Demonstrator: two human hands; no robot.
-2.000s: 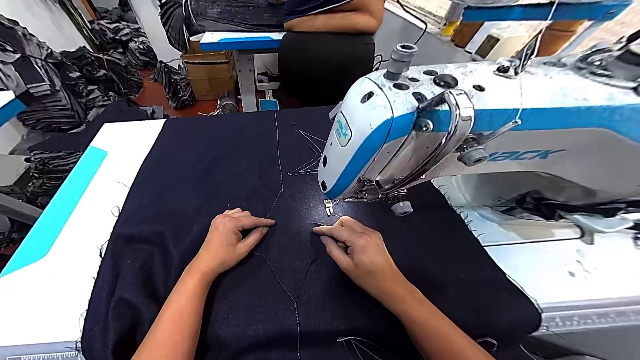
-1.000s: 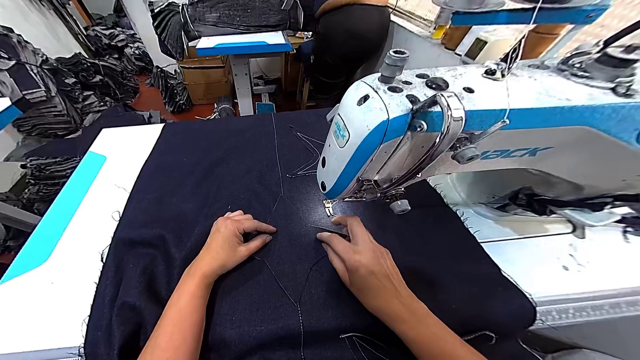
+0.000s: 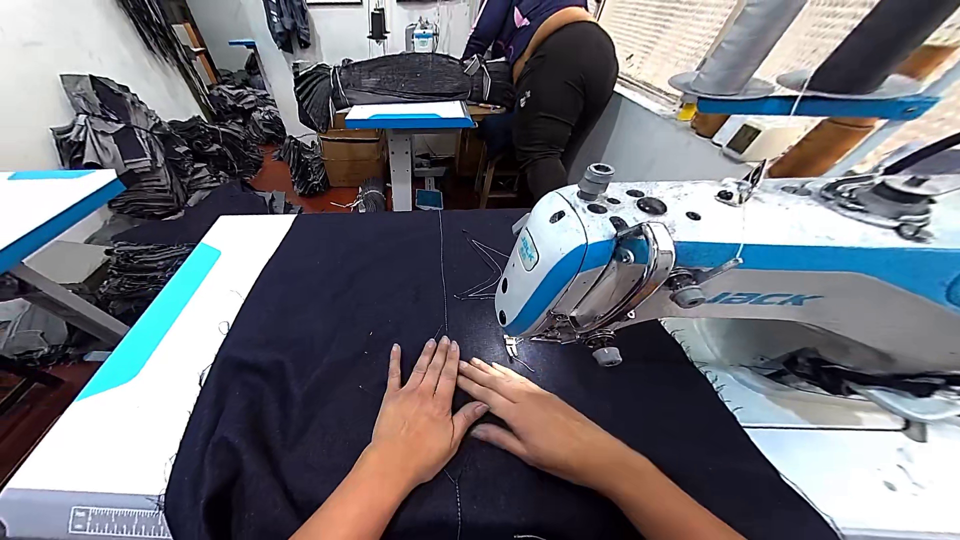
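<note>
Dark navy fabric point(image 3: 330, 315) with a light stitched line running down its middle covers the sewing table. Flat on it, over that line, lies my left hand point(image 3: 424, 409), fingers pointing away and holding nothing. My right hand point(image 3: 529, 416) rests palm down beside it, its fingertips close to the left hand's fingers; it holds nothing either. The presser foot point(image 3: 511, 347) of a white and blue Jack sewing machine point(image 3: 637, 247) stands just beyond and right of my right fingers, with a short thread end near it. Loose threads point(image 3: 484, 266) lie on the fabric left of the machine head.
The white table edge point(image 3: 135, 420) with a printed ruler point(image 3: 120, 521) shows at left. Stacks of dark garments point(image 3: 150, 165) lie beyond. Another worktable point(image 3: 409, 112), a cardboard box point(image 3: 352, 157) and a standing person point(image 3: 562, 97) are farther back. Thread cones point(image 3: 750, 52) stand at upper right.
Both hands have flattened onto the fabric and come together, my right hand moving left, away from the presser foot. The view has tilted up, showing more of the room.
</note>
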